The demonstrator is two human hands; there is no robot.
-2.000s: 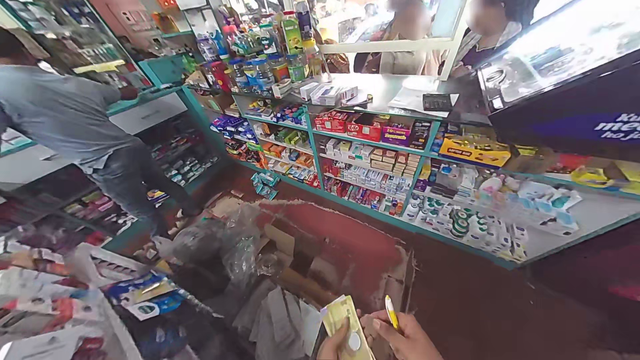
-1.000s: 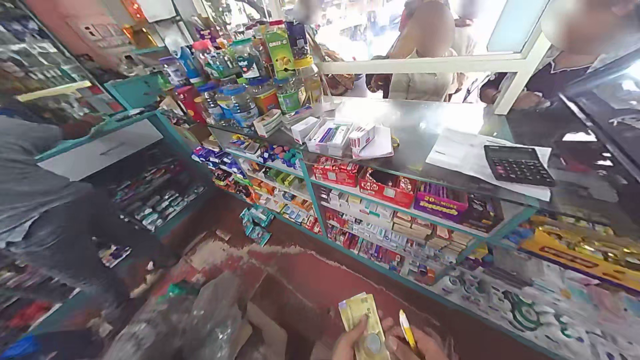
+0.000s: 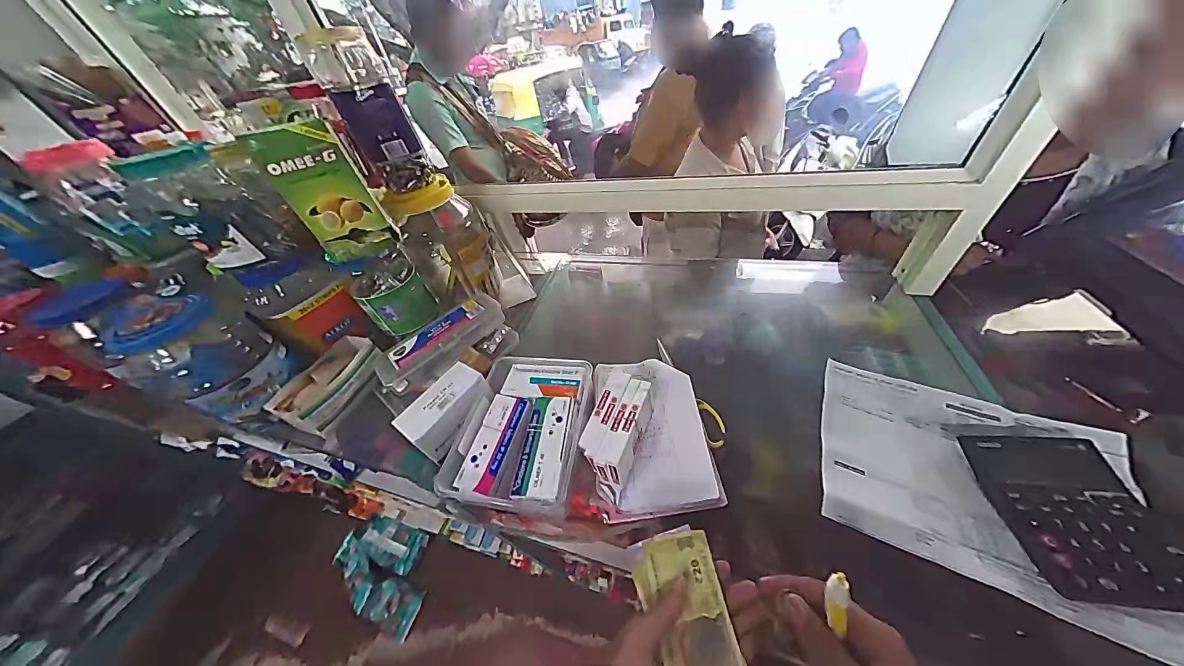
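Note:
At the bottom centre, my left hand (image 3: 654, 629) holds yellow banknotes (image 3: 686, 587), with the thumb across them. Just to the right, my right hand (image 3: 814, 624) has a yellow and white pen (image 3: 837, 603) standing up between its fingers. The fingertips of my right hand are close beside the notes; whether they touch is not clear. Beyond the hands lie a clear plastic box (image 3: 566, 490) of medicine cartons, a stack of small white and red cartons (image 3: 618, 425) and a white paper pad (image 3: 671, 453) on the glass counter (image 3: 768, 342).
A black calculator (image 3: 1064, 518) rests on printed papers (image 3: 879, 462) at the right. Plastic jars (image 3: 153, 324) and a green carton (image 3: 319, 190) crowd the left. Yellow-handled scissors (image 3: 712, 424) lie by the pad. A white window frame (image 3: 721, 194) crosses behind the counter, with several people beyond it.
The view has moved much closer to the counter and its window. Both hands stay near each other, still holding the banknotes and the pen.

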